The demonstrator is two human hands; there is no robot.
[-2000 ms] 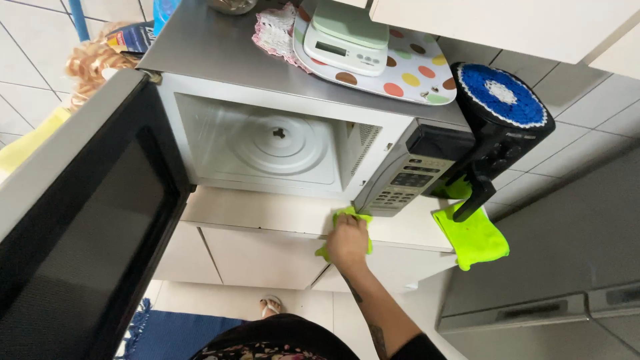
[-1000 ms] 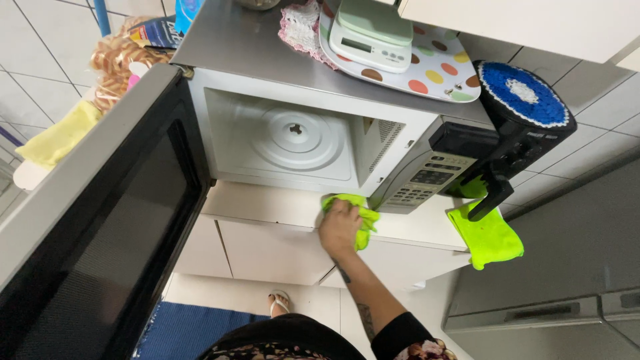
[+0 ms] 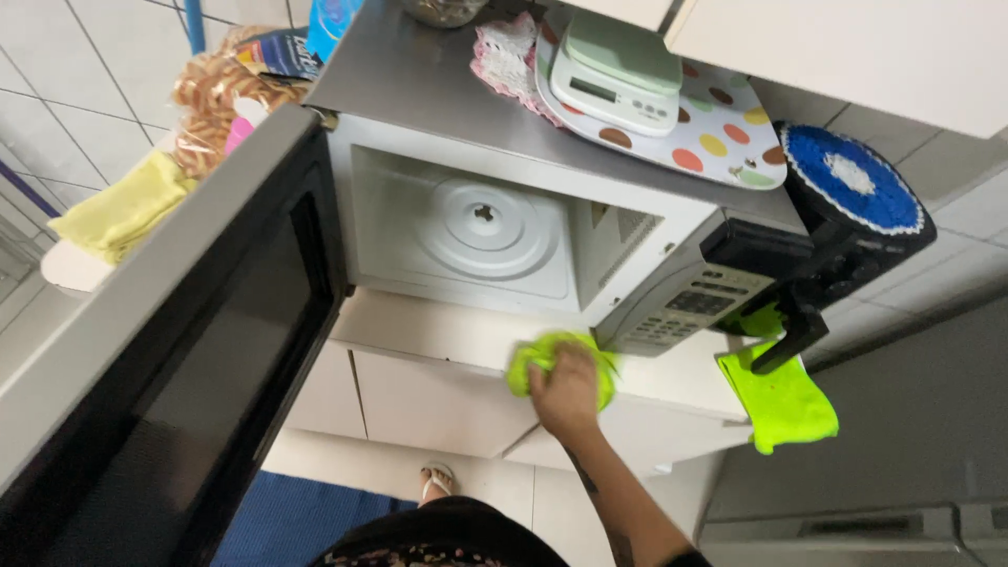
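Observation:
My right hand (image 3: 568,390) is closed on a bright green cloth (image 3: 520,370), slightly blurred, at the front edge of the white countertop (image 3: 425,327). The cloth lies just below the front of a microwave oven (image 3: 630,276), near the lower corner of its control panel. To the left, the microwave door (image 3: 213,315) stands wide open. Inside, the white cavity floor (image 3: 488,228) shows, with no glass plate on it. My left hand is out of view.
A kitchen scale (image 3: 622,75) rests on a dotted board (image 3: 709,146) atop the microwave. At right stand a black appliance (image 3: 850,252) with a blue crocheted cover and a second green cloth (image 3: 780,402) hanging over the counter edge. Bagged food (image 3: 209,110) and a yellow cloth (image 3: 126,209) are at left.
Gripping the green cloth, my right hand first moved left along the counter edge, then back right toward the control panel's lower corner. The microwave door has stayed open.

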